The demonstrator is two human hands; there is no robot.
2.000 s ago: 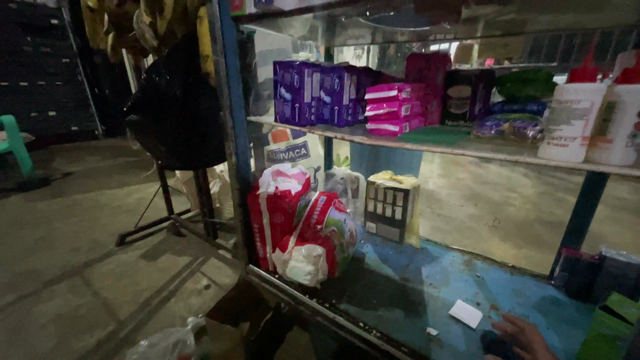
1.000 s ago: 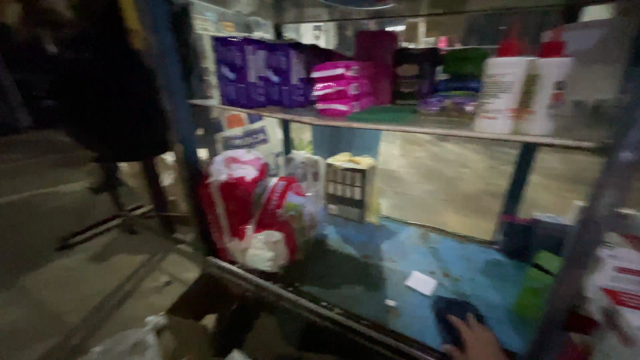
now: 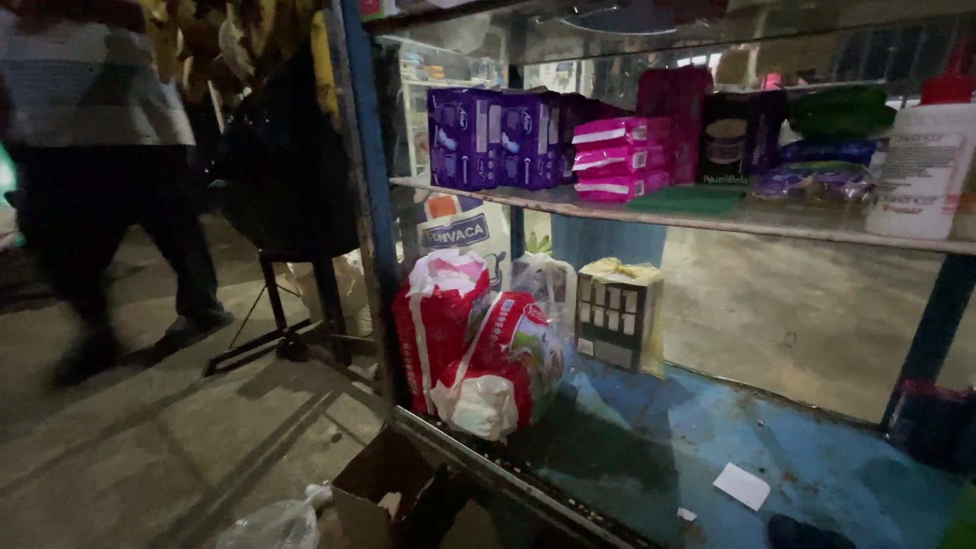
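Observation:
Neither of my hands is in view. On the blue lower shelf (image 3: 633,457) lies a white paper piece (image 3: 741,486), with a smaller white scrap (image 3: 687,515) beside it. A dark, cloth-like thing (image 3: 807,532) is cut off by the bottom edge. Red-and-white plastic packs (image 3: 499,343) lean together at the shelf's left end, next to a dark box in a yellowish bag (image 3: 614,316). Above them, the upper shelf (image 3: 762,221) bears purple packs (image 3: 465,137), stacked pink packs (image 3: 621,158) and a white bottle with a red cap (image 3: 919,168).
A blue upright post (image 3: 366,191) bounds the case at left. An open cardboard box (image 3: 366,488) and a clear plastic bag (image 3: 274,524) are on the floor. Beyond a dark metal stand (image 3: 328,305), a person (image 3: 114,175) is walking. Glass forms the case's back.
The hand that was on the dark thing at the lower right is out of view. A person has come into view at the left.

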